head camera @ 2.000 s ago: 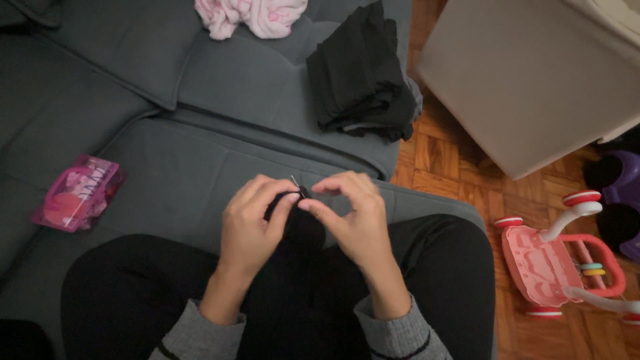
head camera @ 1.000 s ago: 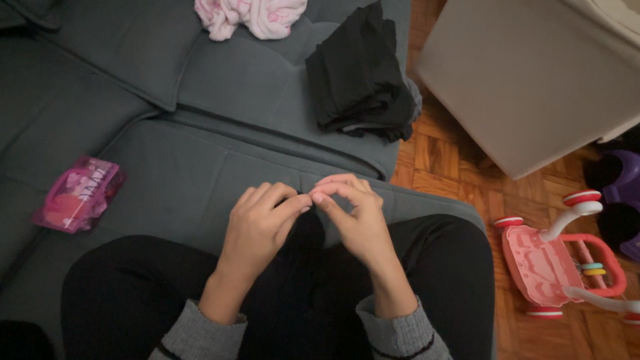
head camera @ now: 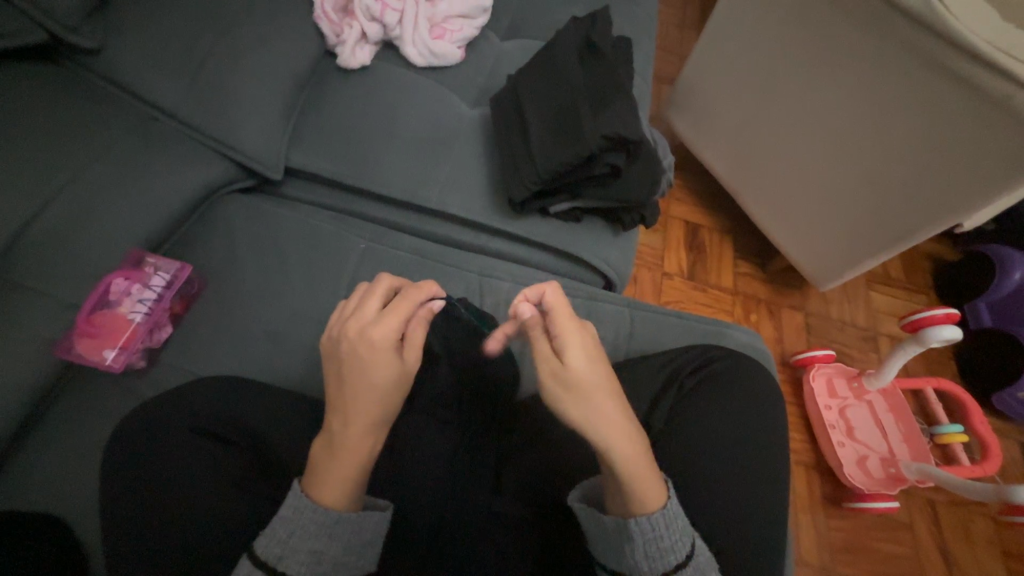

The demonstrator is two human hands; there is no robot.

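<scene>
Between my hands, over my lap, lies a black cloth (head camera: 468, 360) that blends with my black trousers. My left hand (head camera: 380, 352) pinches the cloth's upper edge between thumb and fingertips. A thin dark line, perhaps thread, slants from those fingertips toward the right. My right hand (head camera: 560, 352) is raised to the right of the cloth, its thumb and index finger pressed together and another finger extended. Whether it holds something tiny, such as a needle, cannot be made out.
Folded black clothes (head camera: 572, 128) lie on the grey sofa (head camera: 384, 136), with a pink and white cloth (head camera: 408, 28) behind. A pink transparent case (head camera: 128, 312) sits at left. On the parquet floor stand a pink toy walker (head camera: 868, 424) and a large beige container (head camera: 840, 120).
My hands were close together with fingertips nearly meeting; the right hand has since moved away to the right. A thin needle-like thing seen between them two seconds ago is no longer distinct.
</scene>
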